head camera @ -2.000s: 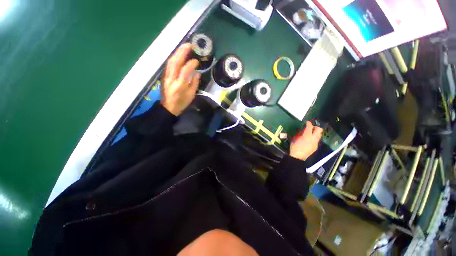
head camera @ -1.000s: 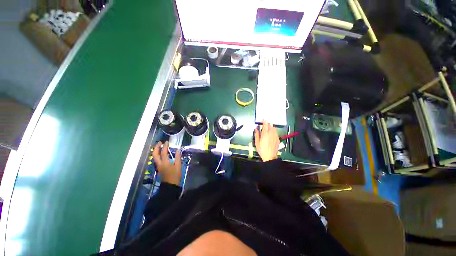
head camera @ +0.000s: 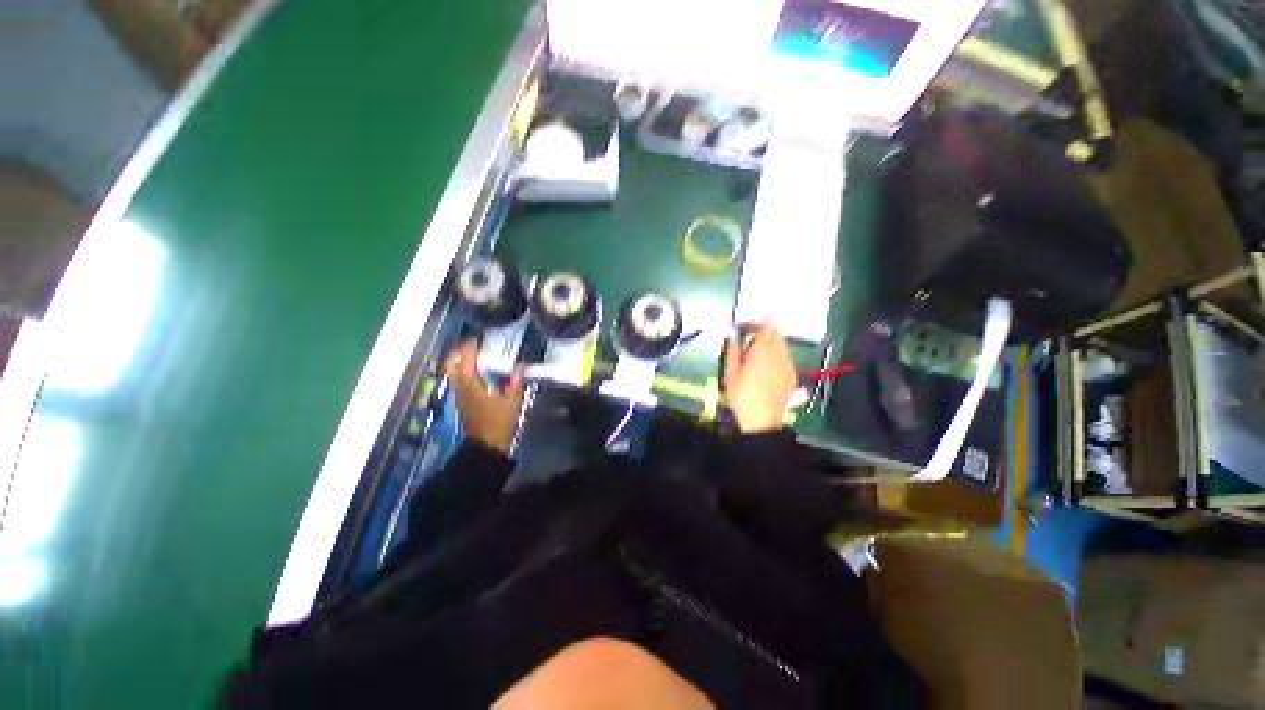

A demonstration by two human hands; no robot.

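Three security cameras with black ball heads and white bases stand in a row along the bench's front edge: the left one (head camera: 486, 284), the middle one (head camera: 566, 305) and the right one (head camera: 649, 326). My left hand (head camera: 486, 400) is at the base of the left camera, fingers apart; blur hides whether it holds a cable there. My right hand (head camera: 760, 377) rests at the near end of the white keyboard (head camera: 794, 229), fingers bent. Whether anything is under its fingers cannot be told. A thin white cable (head camera: 620, 425) hangs from the right camera.
A bright monitor (head camera: 666, 42) stands at the back, with a parts tray (head camera: 703, 132) below. A white unit (head camera: 569, 167) and yellow tape roll (head camera: 712, 243) lie on the mat. The black printer (head camera: 1006, 222) and mouse (head camera: 896, 395) are right. The green conveyor (head camera: 264, 319) runs left.
The view has swung round since the oldest frame. My left hand has dropped from the left camera's head to its base. My right hand has moved to the keyboard's near end.
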